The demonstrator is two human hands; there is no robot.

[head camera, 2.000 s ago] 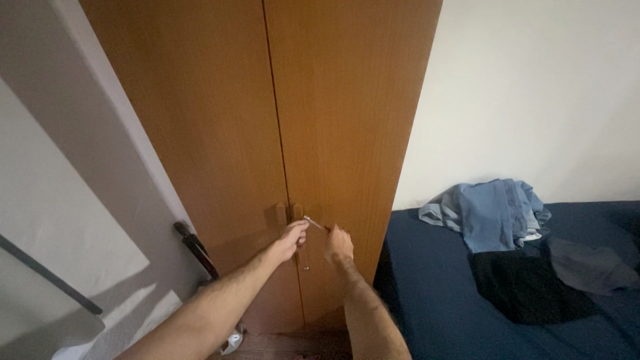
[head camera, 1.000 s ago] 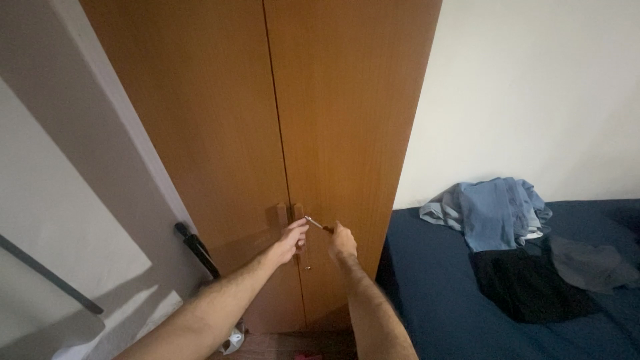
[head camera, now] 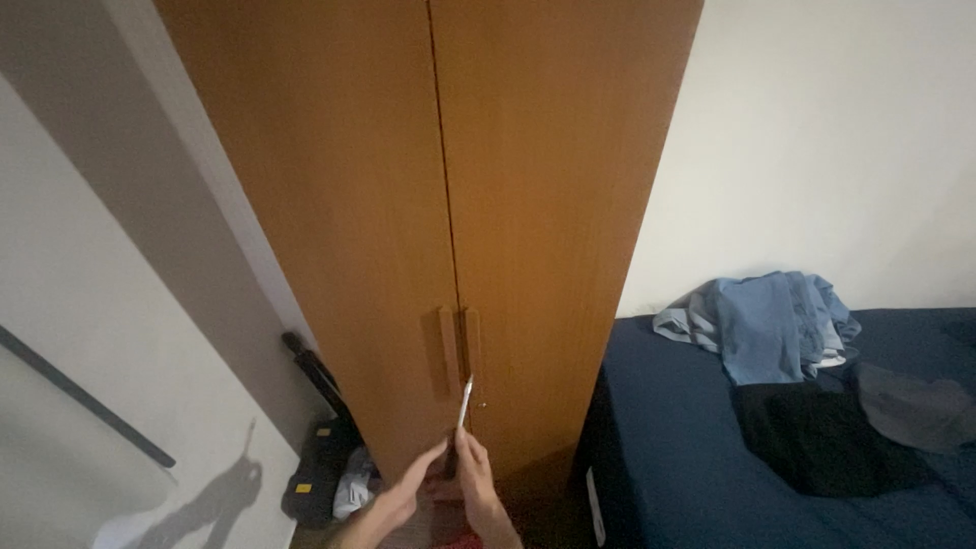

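Note:
A slim tool with a pale metal shaft and a dark handle, perhaps a screwdriver (head camera: pixel 466 400), points upward in front of the wooden wardrobe (head camera: pixel 549 191). Its handle lies between my hands, with my right hand (head camera: pixel 479 474) closed on it. My left hand (head camera: pixel 408 488) is just left of the handle, thumb and fingers spread; whether it touches the handle I cannot tell. Beyond the tool's tip are the two vertical wooden door handles (head camera: pixel 473 339), side by side. A small round lock (head camera: pixel 482 405) sits on the right door. Both doors are closed.
At the right, a bed with a dark blue sheet (head camera: pixel 663 442) holds blue clothing (head camera: pixel 770 324), a black garment (head camera: pixel 820 438) and a grey one (head camera: pixel 915 408). A black case with yellow latches (head camera: pixel 309 469) stands left of the wardrobe, beside a white wall (head camera: pixel 114 290).
Both hands have moved down from near the door handles and closer together. The tool, earlier slanting between them, now points up.

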